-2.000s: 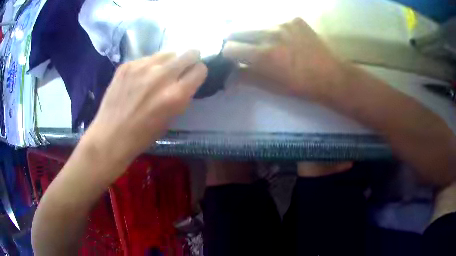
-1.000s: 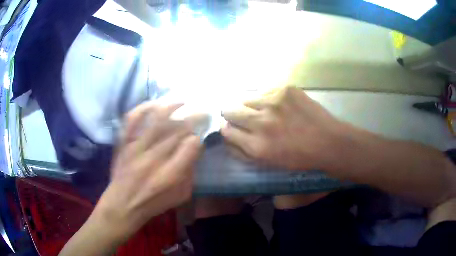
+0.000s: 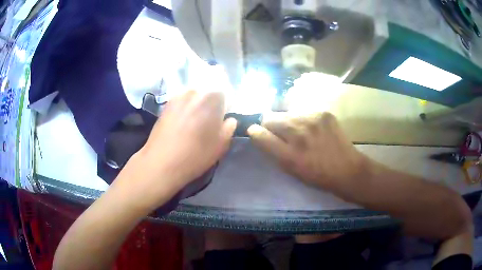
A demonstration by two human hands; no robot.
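The dark garment panel (image 3: 79,63) lies at the left of the table, with a pale panel (image 3: 142,58) against it. My left hand (image 3: 190,132) presses on the cloth below the machine lamp. My right hand (image 3: 312,147) is just to its right. A small dark strip of cloth (image 3: 244,124) shows between my fingertips, held by both hands. The sewing machine (image 3: 327,31) stands above my hands. Glare hides the needle area and the cloth edge there.
Scissors with red and orange handles (image 3: 469,153) lie at the far right of the table. A green panel with a bright screen (image 3: 425,74) is at upper right. The table's rounded edge (image 3: 275,220) crosses below my hands. A red basket (image 3: 153,245) is under it at left.
The view has tilted up, so the machine head and screen now show. Both hands have come beneath the lamp with the dark strip between them. The dark and pale cloth appears further right.
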